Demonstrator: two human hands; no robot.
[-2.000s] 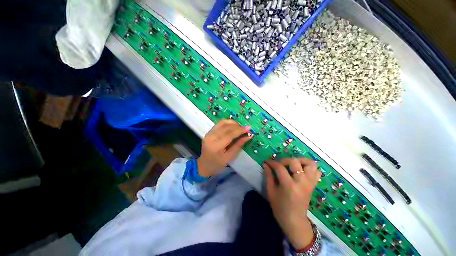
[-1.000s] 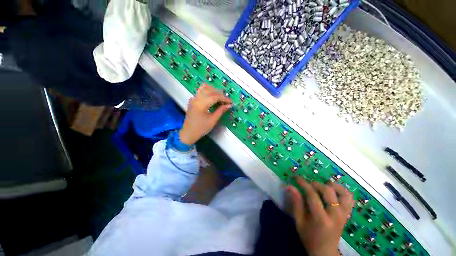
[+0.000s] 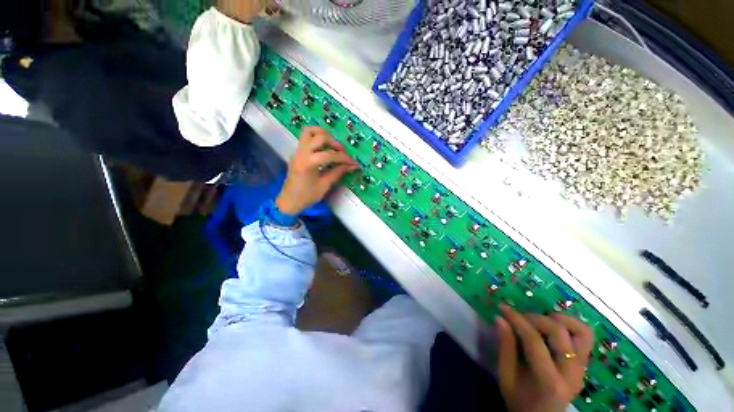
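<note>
The long green circuit board panel (image 3: 435,221) lies in its metal-edged track and runs diagonally across the view, crowded with small parts. My left hand (image 3: 314,170), with a blue wrist strap, is over the board's upper-left part, thumb and finger pinched close together. Whether a small part is between them cannot be told. My right hand (image 3: 547,354), with a ring, is over the lower-right part of the board, fingers bent and pointing down. It is slightly blurred, and what its fingertips hold, if anything, is hidden.
A blue bin (image 3: 463,153) of silver capacitors stands beyond the board, with a pile of cream-white connectors (image 3: 620,129) to its right. Black strips (image 3: 674,278) lie further right. A fan grille (image 3: 354,10) and another person's white sleeve (image 3: 216,76) are at the upper left.
My left hand has moved up-left along the board. My right hand has moved down-right, away from the left. The view has shifted, and the fan and the other person's hand now show.
</note>
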